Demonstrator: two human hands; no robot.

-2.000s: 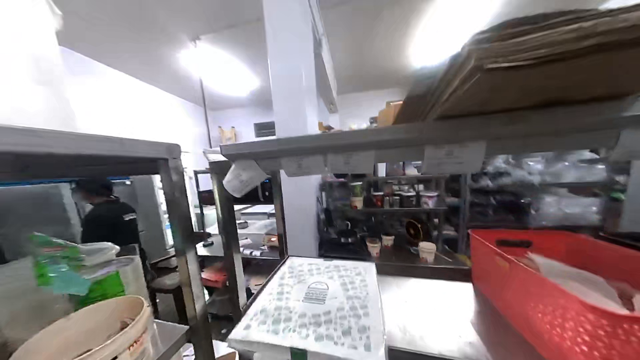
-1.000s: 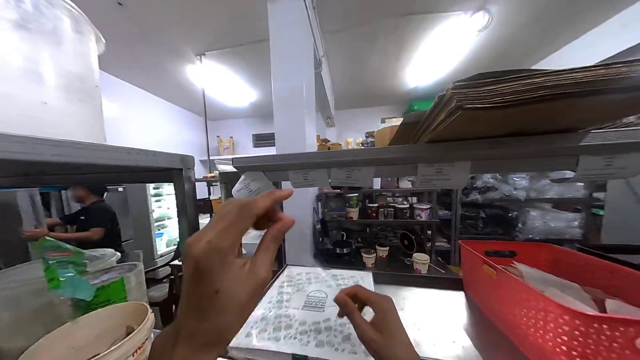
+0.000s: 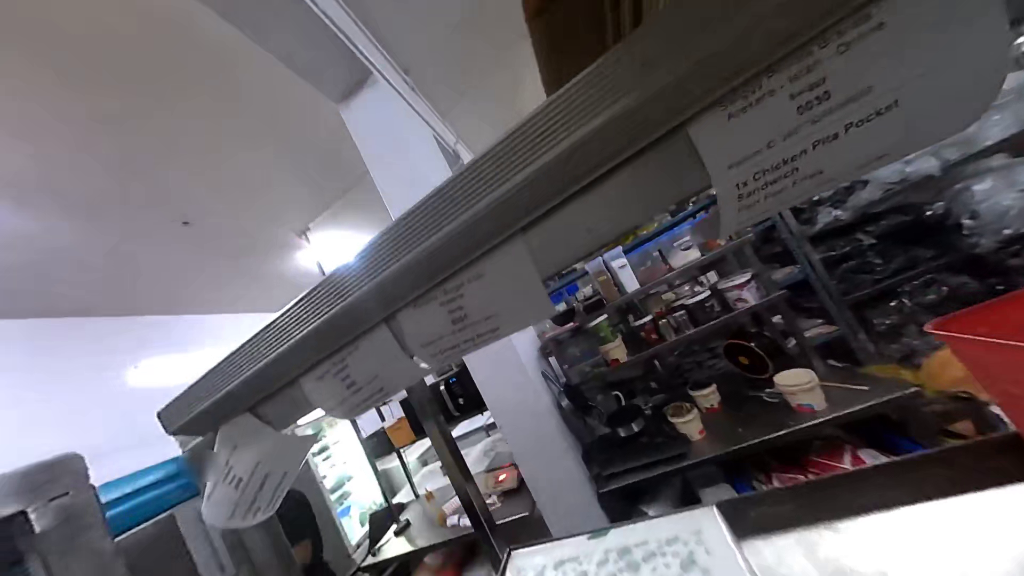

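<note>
Neither of my hands shows in the head view now. Printed paper slips hang from the front edge of a metal shelf rail (image 3: pixel 448 240). The nearest slip (image 3: pixel 808 120) hangs at the upper right, another (image 3: pixel 472 308) at the middle, and a curled one (image 3: pixel 252 472) at the rail's lower left end. At the bottom edge lies part of a white box with a printed pattern (image 3: pixel 640 550).
A bright metal counter (image 3: pixel 896 536) lies at the lower right, below a red plastic basket (image 3: pixel 988 344). Behind stand a rack with jars (image 3: pixel 672 320), paper tubs (image 3: pixel 800 390) and a white pillar (image 3: pixel 524 432). A person in dark clothing (image 3: pixel 300 524) is partly visible at the lower left.
Both my hands, raised above the box one second ago, are out of view. The view has tilted strongly and is closer to the rail and its slips.
</note>
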